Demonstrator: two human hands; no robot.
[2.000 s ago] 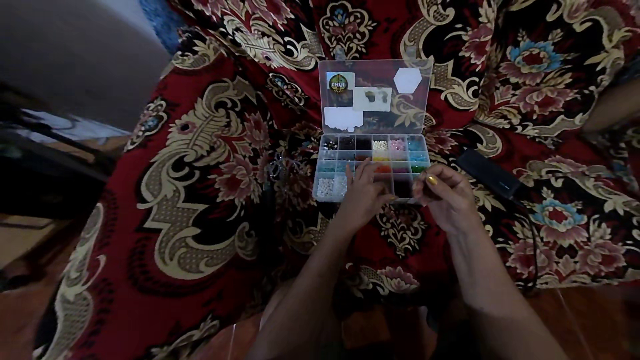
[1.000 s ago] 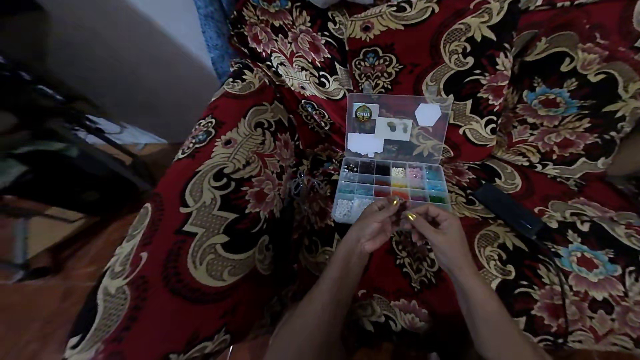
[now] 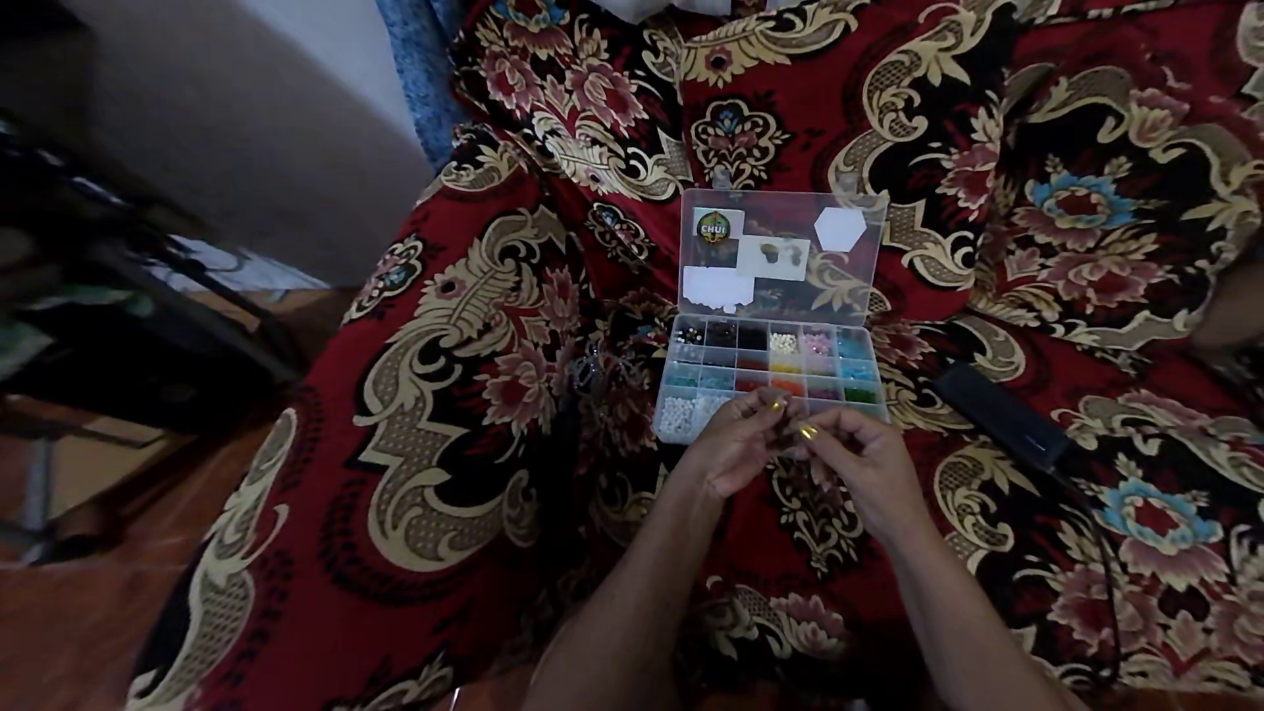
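A clear plastic compartment box of beads lies on the patterned cloth, its lid raised at the back. White beads fill the front left compartment; pink beads, orange beads and green beads lie in others. My left hand is over the box's front edge, thumb and fingertips pinched together. Close on its right, my right hand has its thumb and index finger nearly meeting. Whatever lies between the fingertips is too small to make out. Both thumbnails are yellow.
A red, black and gold floral cloth covers the seat. Right of the box lies a dark oblong device with a cable. Clear, tangled material lies left of the box. Part of a person's arm shows at the right edge.
Two seconds ago my left hand reached over the compartments, apart from my right. Now both hands are close together at the box's front edge. The view has shifted left.
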